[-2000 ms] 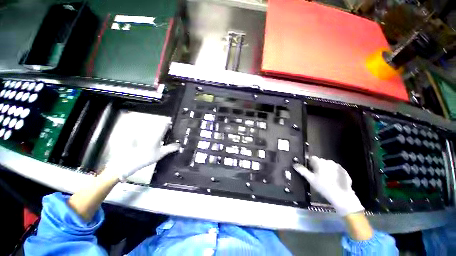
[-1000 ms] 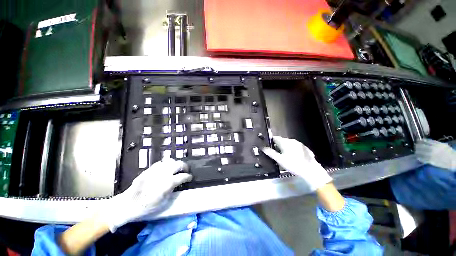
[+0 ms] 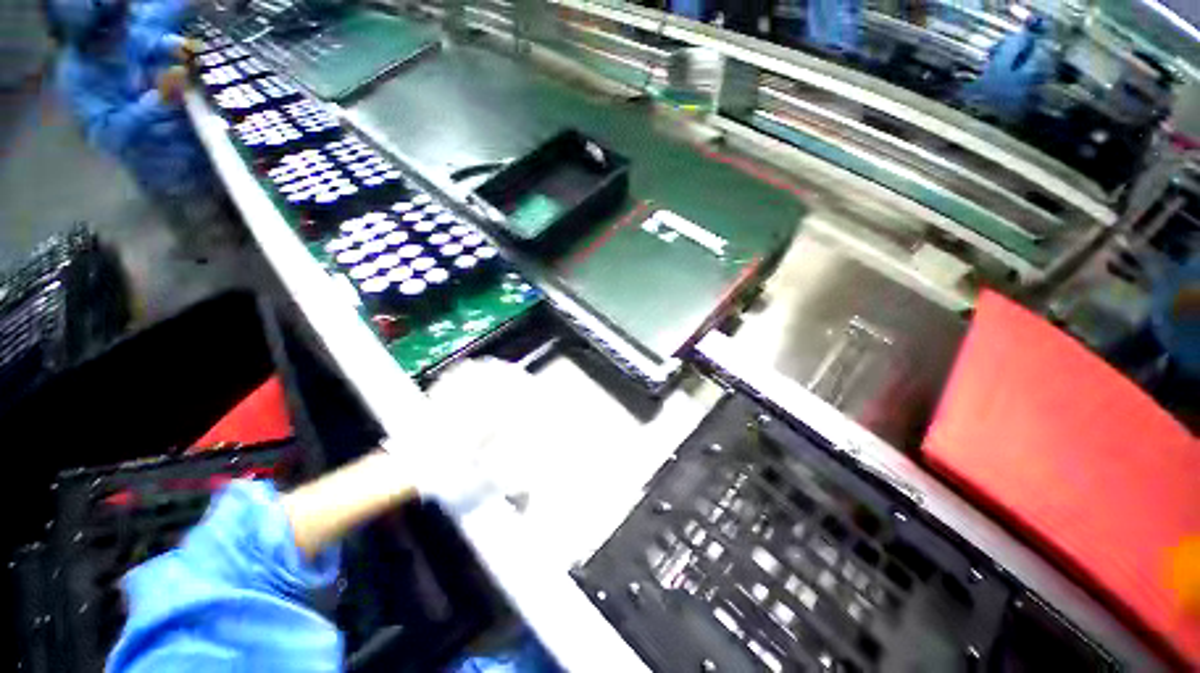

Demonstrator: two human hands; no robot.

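Observation:
My left hand (image 3: 476,427), in a white glove and blurred, is over the conveyor beside the near end of a green populated circuit board (image 3: 454,325). Whether it touches the board or holds anything cannot be told. The board carries rows of round white tops. The empty black solder pallet (image 3: 790,552) with its grid of openings lies on the conveyor at the lower right, cut off by the bottom edge. My right hand is not in view.
More boards (image 3: 316,174) line the conveyor toward the upper left, where a person in blue (image 3: 125,99) works. A black parts bin (image 3: 559,191) stands on the green mat (image 3: 684,270). A black crate (image 3: 171,381) is at lower left. A red sheet (image 3: 1073,454) is at right.
The view has swung left along the line. My left hand has left the black pallet's near edge and is now beside the green board. My right hand has gone out of view.

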